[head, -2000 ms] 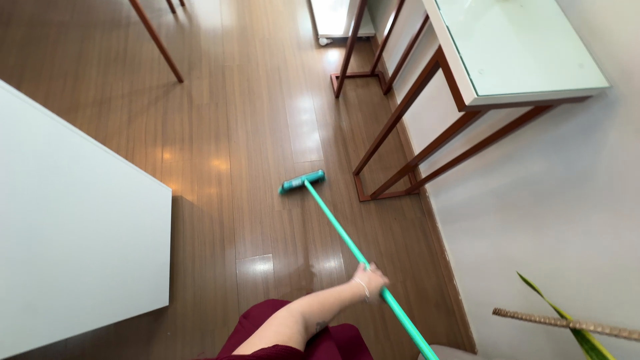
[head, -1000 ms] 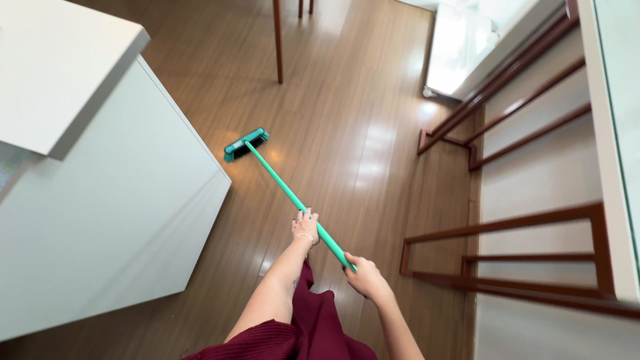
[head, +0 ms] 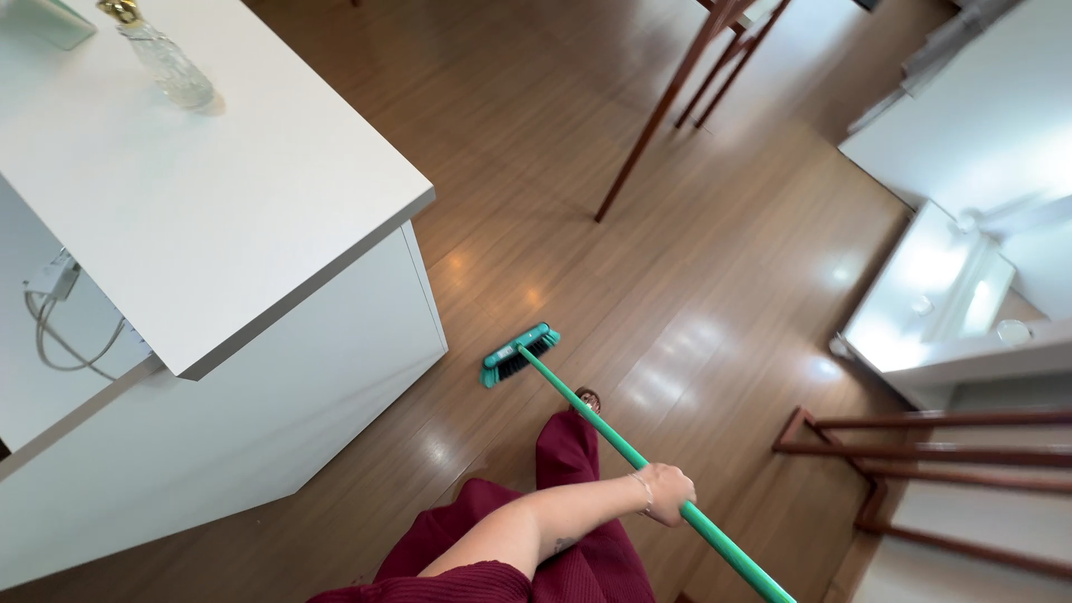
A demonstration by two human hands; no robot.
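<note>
My left hand (head: 668,494), with a thin bracelet at the wrist, is closed around the green handle of a push broom (head: 737,554). The handle runs from the lower right up to the broom's teal head (head: 519,352), whose dark and teal bristles are at the wood floor, near the corner of a white cabinet. My sandalled foot (head: 589,400) is just below the broom head, beside the handle. My right hand is out of view; the upper end of the handle passes beyond the bottom edge of the frame.
The white cabinet (head: 335,368) fills the left, with a glass bottle (head: 172,67) on top and a cable (head: 63,343) in its open side. Reddish-brown table legs (head: 641,151) stand ahead. A reddish-brown metal frame (head: 837,448) and a low white glossy unit (head: 913,285) are at right.
One second ago both hands were on the handle; now only my left hand shows. The view has shifted toward the cabinet, whose top now shows a bottle.
</note>
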